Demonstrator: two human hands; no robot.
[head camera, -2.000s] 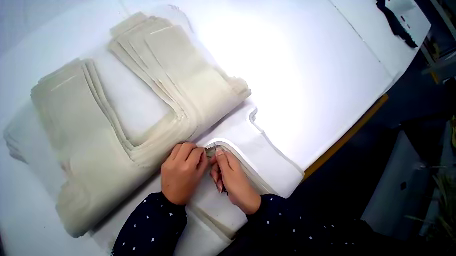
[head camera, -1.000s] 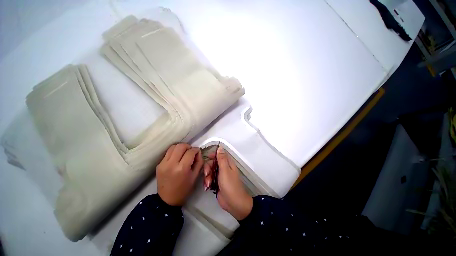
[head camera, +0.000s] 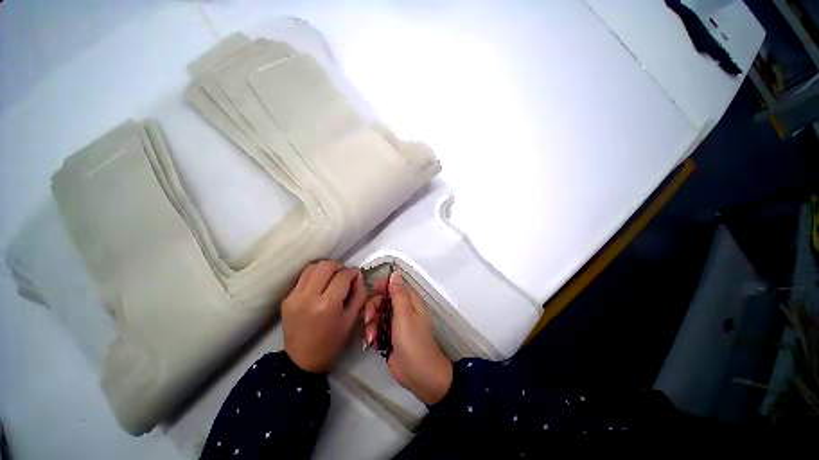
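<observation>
A stack of cream garment panels lies at the table's near edge. The top panel (head camera: 485, 287) is spread out, with a white-taped neckline edge (head camera: 409, 262) curving between and past my hands. My left hand (head camera: 321, 314) pinches the cloth at the left of this curve, fingertips on its edge. My right hand (head camera: 415, 337) is closed around dark snips (head camera: 386, 325), mostly hidden by the fingers, with the tip at the curve. The folded-back part of the stack (head camera: 215, 287) lies beyond my left hand, its two strap-like shoulders pointing away.
The white-covered table (head camera: 539, 135) reaches far ahead, with its edge running along the right. A ragged dark fabric scrap (head camera: 705, 38) lies at the far right corner. Pale cloth layers (head camera: 45, 256) show at the left. A grey object (head camera: 714, 332) stands on the dark floor side at right.
Over two seconds my right hand has turned and moved slightly left and down, so the dark snips show more. My left hand has shifted slightly left in the view. The panels lie much the same.
</observation>
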